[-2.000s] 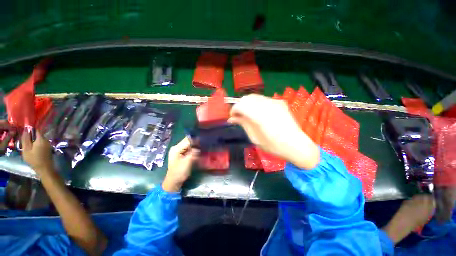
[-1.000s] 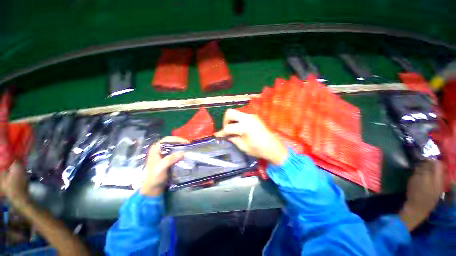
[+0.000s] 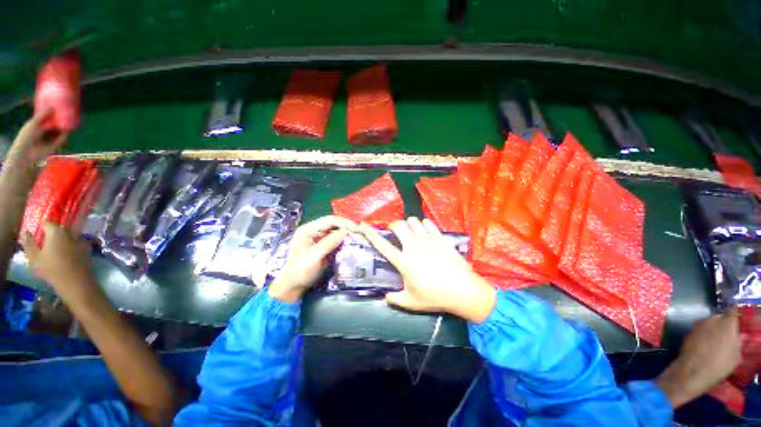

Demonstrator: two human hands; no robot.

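Observation:
A unit in a shiny static-shielding bag (image 3: 364, 272) lies on the bench in front of me. My left hand (image 3: 310, 254) pinches its upper left edge. My right hand (image 3: 430, 268) lies over its right part with fingers spread, its fingertips near the top edge. A red bubble bag (image 3: 371, 203) lies just behind the unit, its lower part hidden. An overlapping fan of red bubble bags (image 3: 546, 218) lies to the right. A row of units in static-shielding bags (image 3: 254, 223) lies to the left.
Two red packs (image 3: 307, 103) and several grey packs (image 3: 622, 125) lie on the green belt beyond the pale strip (image 3: 275, 158). A person's hands at left hold a red pack (image 3: 58, 90) and touch red bags. Another person's hand (image 3: 709, 354) is at right. A thin cord hangs at the bench edge.
The bagged unit has gone from raised and tilted to lying on the bench. My right hand has spread over it. The left neighbour has raised a red pack towards the belt.

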